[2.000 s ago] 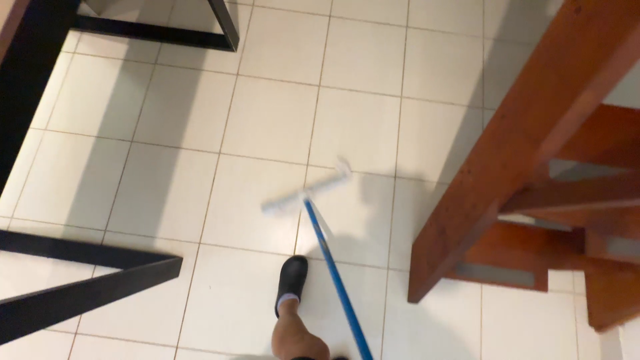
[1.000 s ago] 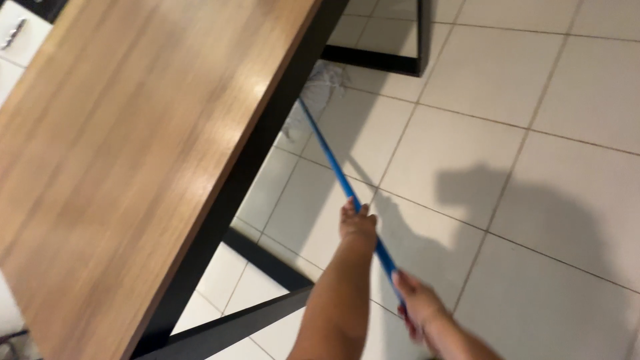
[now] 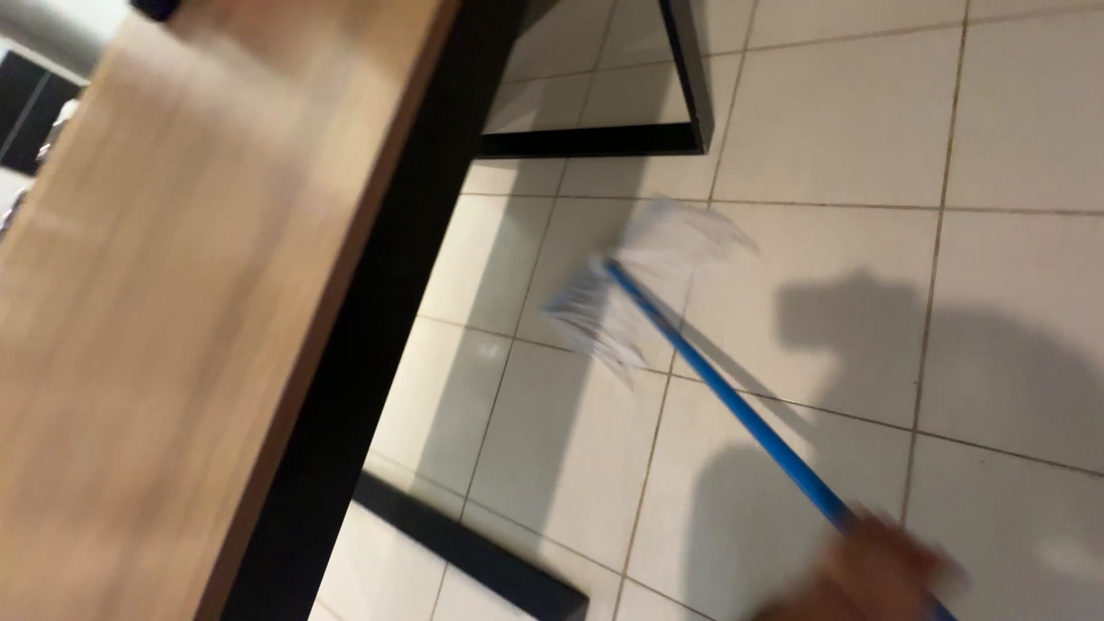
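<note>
My left hand (image 3: pixel 884 565), blurred at the lower right, is closed around the blue pole (image 3: pixel 742 397) of a mop. The pole slants up and left to the whitish mop head (image 3: pixel 673 237), whose strands are spread in two blurred lobes over the white tiled floor (image 3: pixel 845 129). The mop head lies to the right of the table's edge, between the black table legs. My right hand is outside the view.
A wood-topped table (image 3: pixel 172 345) with a black frame fills the left side. One black metal leg (image 3: pixel 604 141) stands beyond the mop head, and another black leg bar (image 3: pixel 474 543) lies near the bottom. Shadows fall across the tiles.
The mop head, partly behind the table edge a second ago, has come out onto the open tiles. My right hand, on the pole then, has left the view.
</note>
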